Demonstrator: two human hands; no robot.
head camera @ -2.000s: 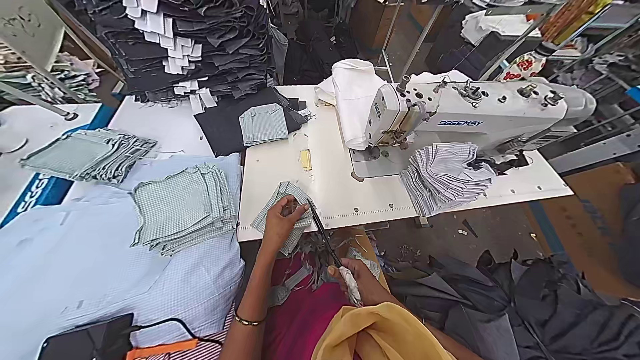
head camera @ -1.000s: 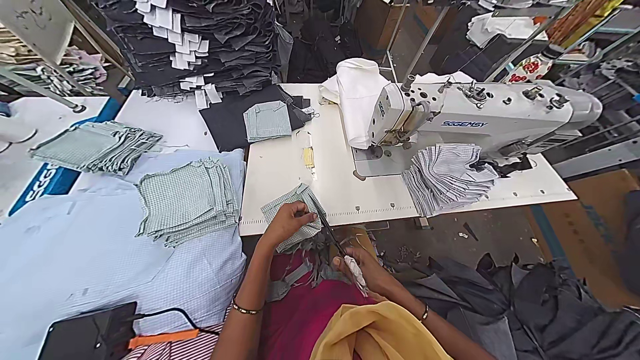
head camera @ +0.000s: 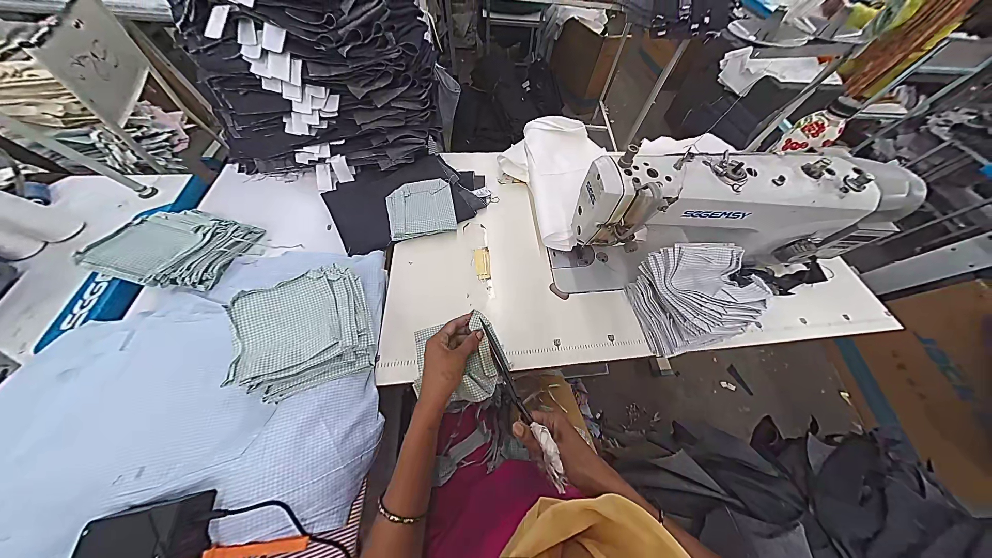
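My left hand [head camera: 453,350] pinches the top edge of a green checked fabric piece [head camera: 474,381] at the front edge of the white sewing table. Long dark-bladed scissors [head camera: 508,384], their handles wrapped in white cloth, are in my right hand [head camera: 554,443], and their blades lie along the right side of that piece. Thin fabric strips [head camera: 465,453] hang below it, over my lap. To the left, a stack of green checked pieces [head camera: 298,333] rests on light blue cloth, and another such stack [head camera: 170,246] lies further back. One more green checked piece [head camera: 421,209] lies on dark fabric at the table's back.
A white industrial sewing machine [head camera: 728,194] stands at the right of the table [head camera: 434,279], with striped fabric pieces [head camera: 697,291] before it. A tall dark fabric pile [head camera: 364,77] rises behind. Dark cloth [head camera: 736,488] lies at lower right, a black device [head camera: 147,527] at lower left.
The checked piece in my left hand now has its top right side bent over, where it lay flatter before. The scissors stay in my right hand beside it.
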